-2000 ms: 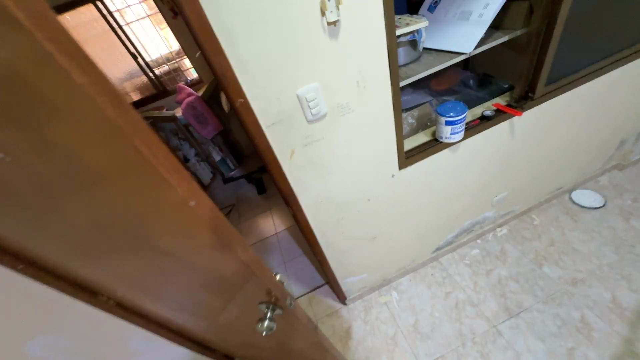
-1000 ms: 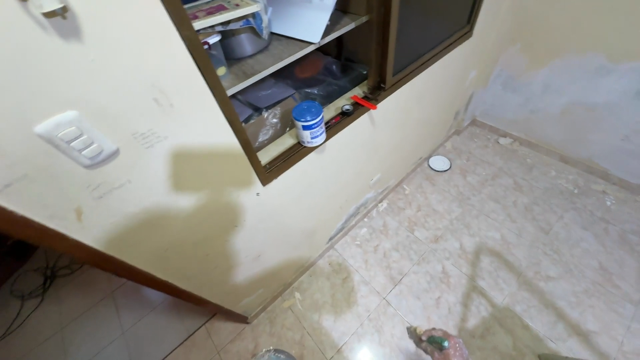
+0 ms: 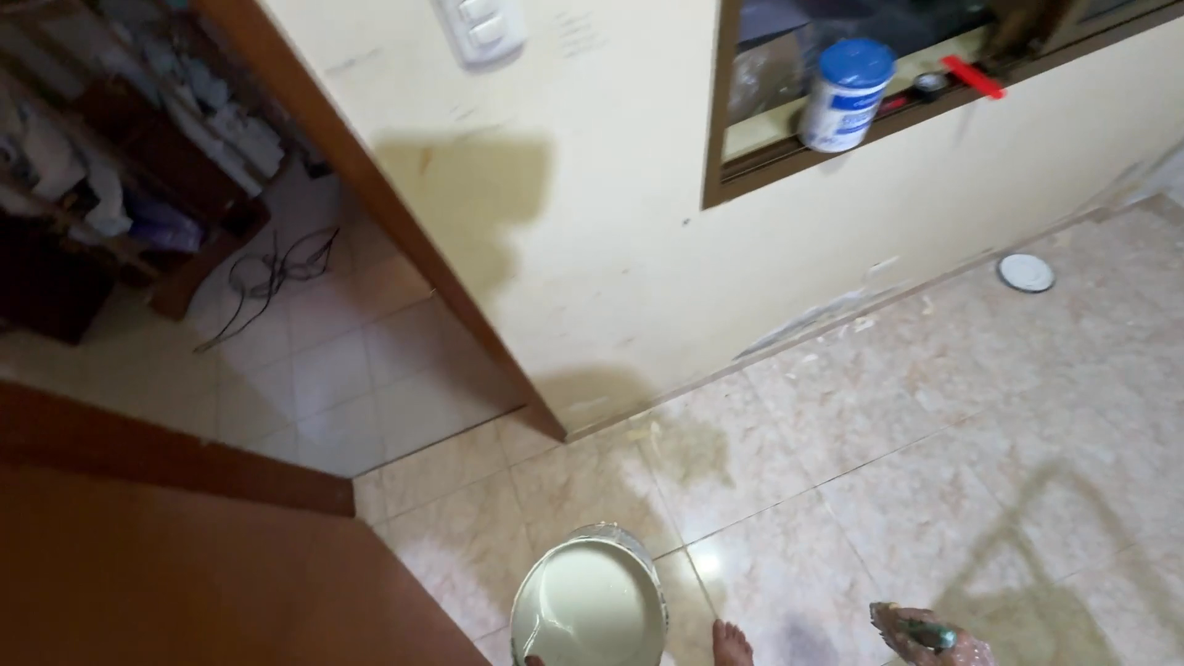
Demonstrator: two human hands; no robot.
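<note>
A round bucket of pale cream paint (image 3: 588, 601) is at the bottom centre, its outside wall smeared. Only a fingertip of my left hand (image 3: 534, 660) shows, over the bucket's lower left rim; the rest is out of frame. At the lower right, my right hand (image 3: 957, 647), spotted with paint, is closed around a small tool with a green handle (image 3: 928, 634), which looks like a paintbrush. Its dark, paint-smeared end points left. Between bucket and right hand, the toes of a bare foot (image 3: 731, 642) show on the tiles.
A brown door (image 3: 185, 573) stands open at left, beside a doorway with a tangled black cable (image 3: 277, 273) on the floor beyond. A blue-lidded tub (image 3: 846, 97) and a red tool (image 3: 973, 77) sit on the window ledge. A white lid (image 3: 1025, 273) lies near the wall.
The bucket, barely in view at the bottom edge one second ago, now shows its paint. My right hand still holds the green-handled tool. The view has swung back toward the doorway.
</note>
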